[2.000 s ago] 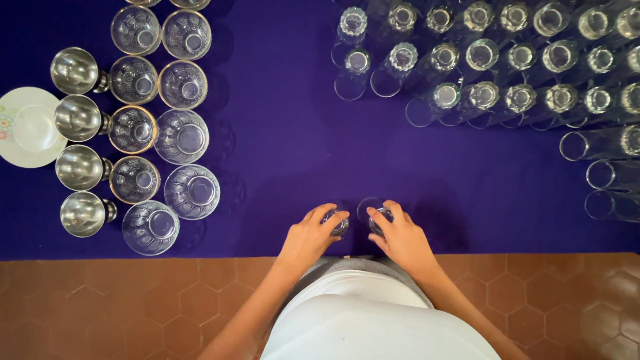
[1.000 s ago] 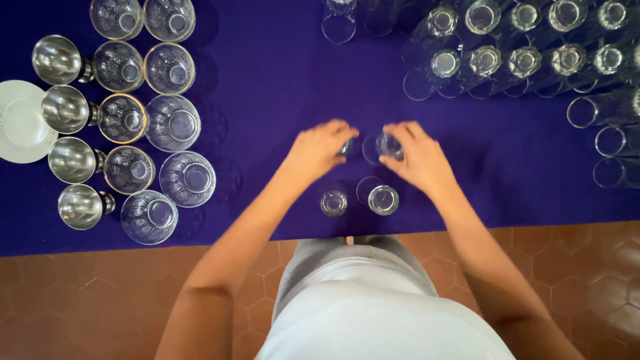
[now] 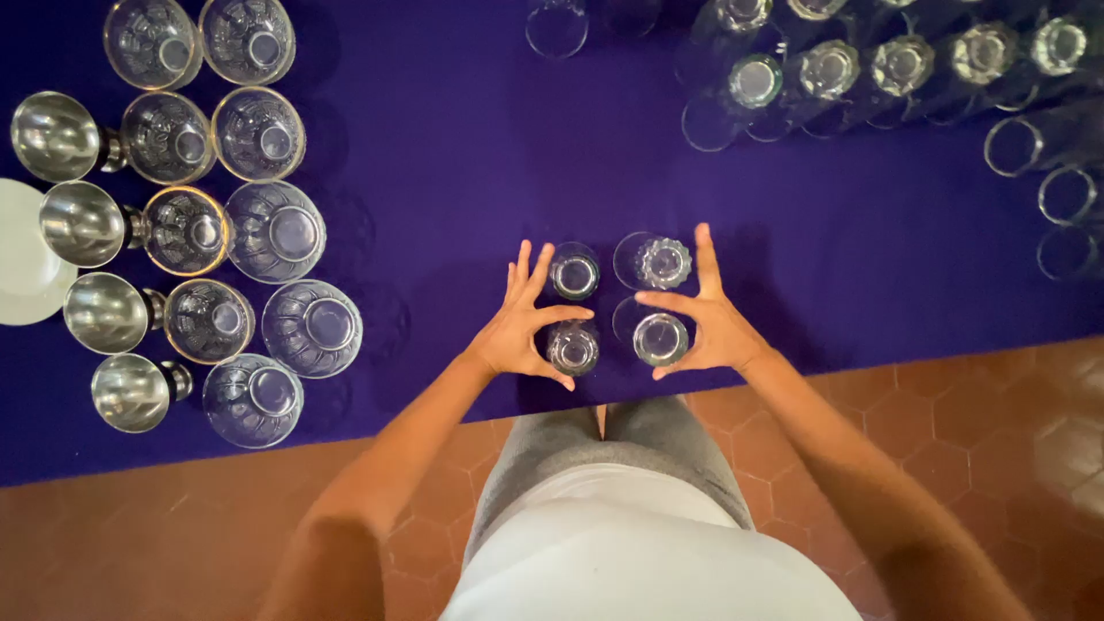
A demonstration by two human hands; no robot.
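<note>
Several small clear glasses stand in front of me in two columns on a purple tablecloth. On the left are a far glass (image 3: 574,272) and a near glass (image 3: 573,348). The right column has a far glass with a scalloped base (image 3: 665,262) and a near glass (image 3: 661,338). My left hand (image 3: 526,332) lies at the left column, its thumb and fingers spread around the near glass. Around the right column's near glass, my right hand (image 3: 711,323) is likewise spread, one finger stretched beside the far glass. Whether either hand touches glass is hard to tell.
Glass bowls (image 3: 293,233), some gold-rimmed, stand at the left beside metal goblets (image 3: 82,224) and a white plate (image 3: 30,259). Rows of clear glasses (image 3: 830,69) fill the upper right, with more glasses (image 3: 1067,197) at the right. The cloth's front edge (image 3: 862,368) borders the tiled floor.
The near pair of glasses was in my hands two seconds ago, then stood free while my hands were at the far pair. Now my hands have come back toward me, fingers spread.
</note>
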